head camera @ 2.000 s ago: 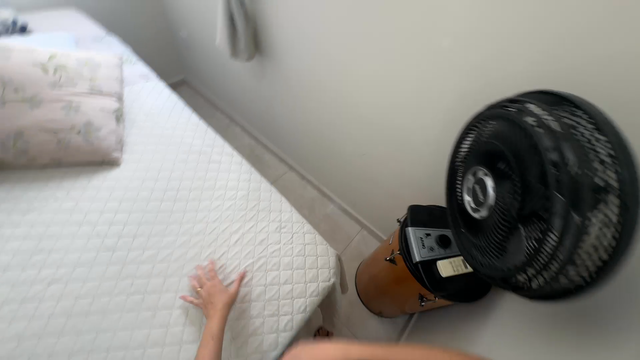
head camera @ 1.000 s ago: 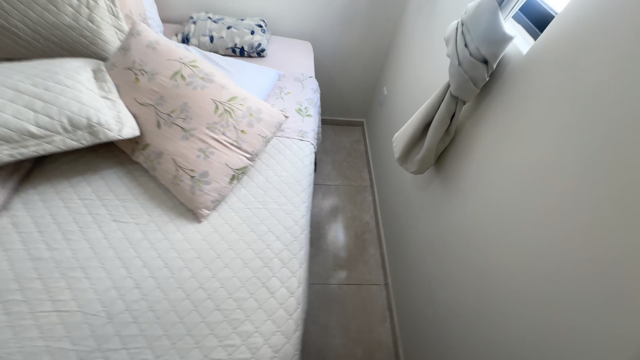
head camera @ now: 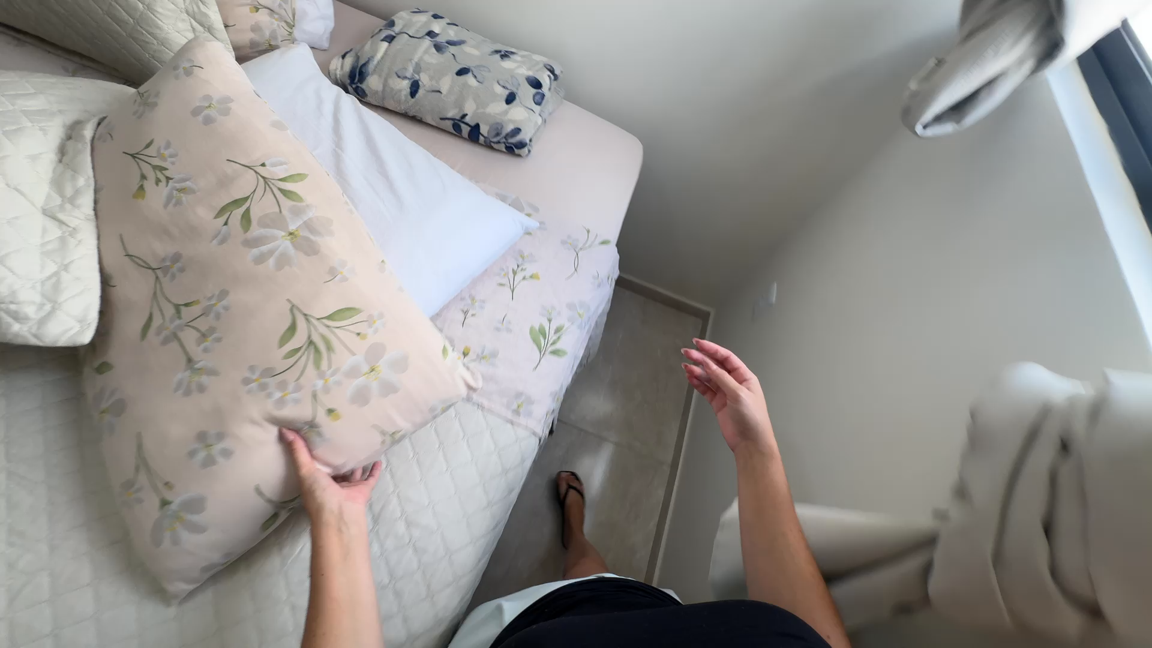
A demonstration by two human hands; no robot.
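Note:
My left hand (head camera: 331, 481) grips the lower edge of a pink floral pillow (head camera: 270, 297), thumb on top and fingers beneath. That pillow lies tilted on the white quilted bedspread (head camera: 432, 522). Above the floor strip, my right hand (head camera: 727, 391) is raised with nothing in it, its fingers slightly bent and apart. A plain white pillow (head camera: 387, 180) rests partly under the floral one, over a folded-back floral sheet (head camera: 540, 315). Farther up the bed is a folded grey cloth with blue leaves (head camera: 450, 79).
Quilted pillows (head camera: 45, 207) lie at the left. A narrow tiled floor strip (head camera: 612, 387) runs between bed and wall (head camera: 855, 297), with my sandalled foot (head camera: 570, 504) on it. Grey curtain fabric (head camera: 1035, 504) hangs at the right, and more is bunched near the window (head camera: 1125, 99).
The view has swung from the fan and bed corner to the pillow end. Both hands, out of view one second ago, now show, the left one on the floral pillow.

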